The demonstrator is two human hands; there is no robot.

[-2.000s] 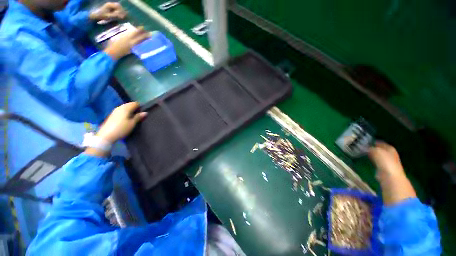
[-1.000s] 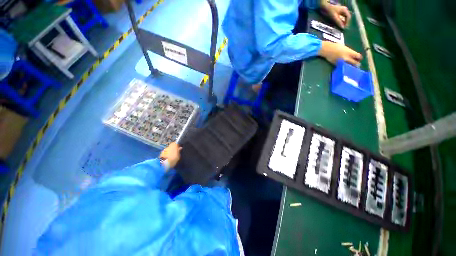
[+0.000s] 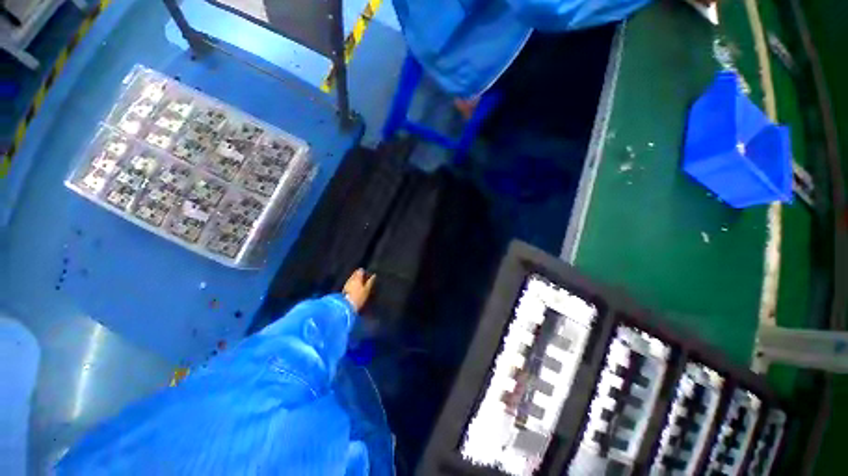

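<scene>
My left hand (image 3: 359, 289) reaches down at the centre, at the near edge of dark flat trays (image 3: 395, 228) low beside the bench. The hand is small and blurred, so I cannot tell if its fingers grip a tray. A black compartment tray (image 3: 602, 321) lies tilted across the bench at the lower right, cut off by the bottom edge. Its pockets hold several silver-white units (image 3: 549, 358) with dark bars. My right hand is not in view.
The green bench (image 3: 651, 218) holds an open blue bin (image 3: 735, 149). A clear tray of small parts (image 3: 191, 167) sits at the left near a trolley frame (image 3: 339, 65). A person in a blue smock (image 3: 483, 37) and a blue stool (image 3: 404, 107) are at the top.
The view has swung left and down. The empty black tray from my left hand is now low among the dark trays. The filled compartment tray appears larger and nearer. My right hand has left view.
</scene>
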